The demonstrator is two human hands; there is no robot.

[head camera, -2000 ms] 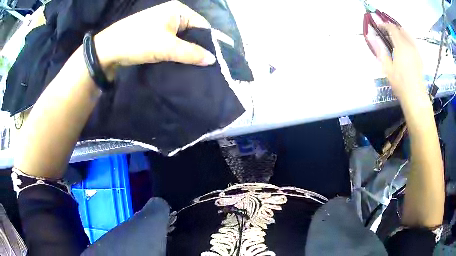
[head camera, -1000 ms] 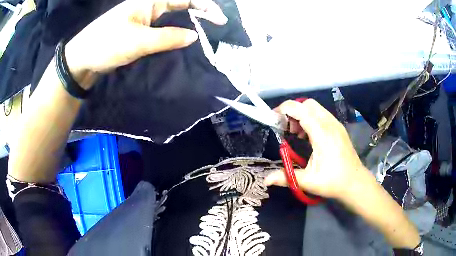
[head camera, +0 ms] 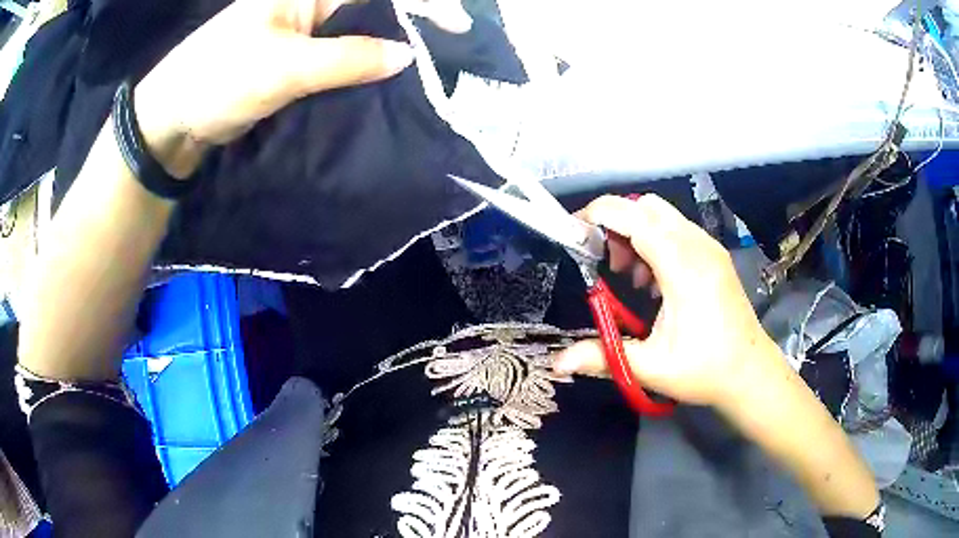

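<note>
A dark garment panel (head camera: 326, 189) with a thin pale edge hangs over the front edge of the white table. My left hand (head camera: 284, 74) grips the panel near its upper right edge, thumb on top; its fingers are partly cut off by the picture's top. My right hand (head camera: 684, 305) holds scissors (head camera: 620, 352) by the red handles. The silver blades are apart and point up and left at the panel's pale right edge, one blade over the dark cloth. Whether the blades touch the cloth I cannot tell.
The white table (head camera: 673, 95) spans the upper right. A blue crate (head camera: 195, 368) stands below left. Grey and white scraps (head camera: 868, 368) lie heaped at the lower right, with brown strips and threads (head camera: 831, 215) hanging above them. My lap is below the panel.
My right hand has come from the table at the upper right down to the panel's edge, and the scissors' blades now show apart. My left hand and the panel have shifted up and left.
</note>
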